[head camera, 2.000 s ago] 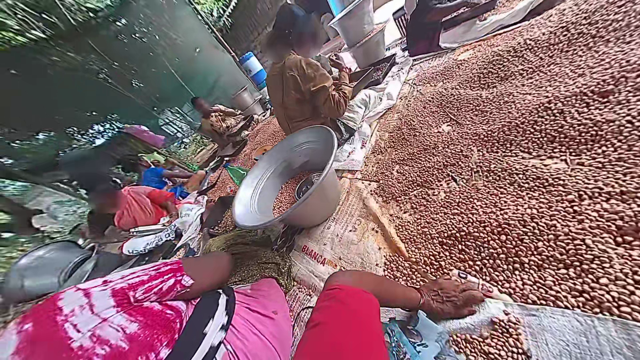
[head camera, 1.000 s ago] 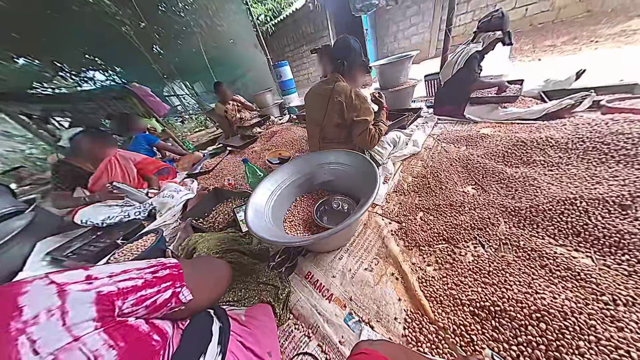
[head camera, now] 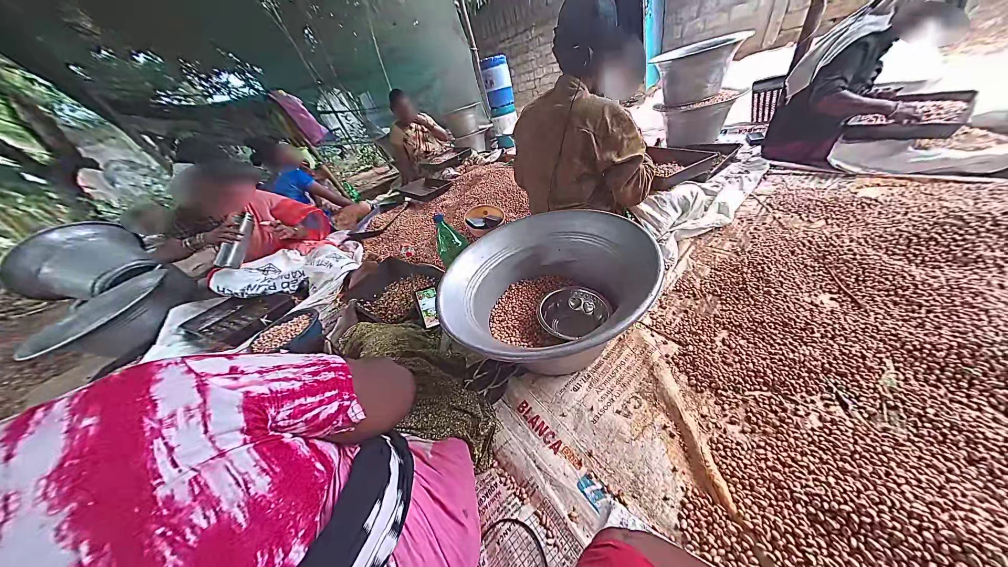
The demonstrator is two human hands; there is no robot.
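Neither of my hands is in view; only part of a red sleeve [head camera: 616,551] and a bare forearm [head camera: 657,545] show at the bottom edge. Ahead stands a wide metal basin [head camera: 551,354] holding reddish-brown kernels [head camera: 520,311] and a small steel bowl [head camera: 575,313]. Under and in front of it lie printed woven sacks [head camera: 598,425]. A broad layer of similar kernels [head camera: 835,354] covers the ground on the right. A green plastic bottle [head camera: 450,241] and an orange-rimmed bowl [head camera: 483,219] stand behind the basin's left side.
A person in pink tie-dye [head camera: 197,457] is close on the left, by a dark green cloth [head camera: 425,394]. A person in brown [head camera: 583,146] sits behind the basin; others sit farther back with trays [head camera: 945,110]. Metal basins [head camera: 118,315] lie at left.
A hand on the kernels at lower right two seconds ago is out of view now. The view has turned level and to the left.
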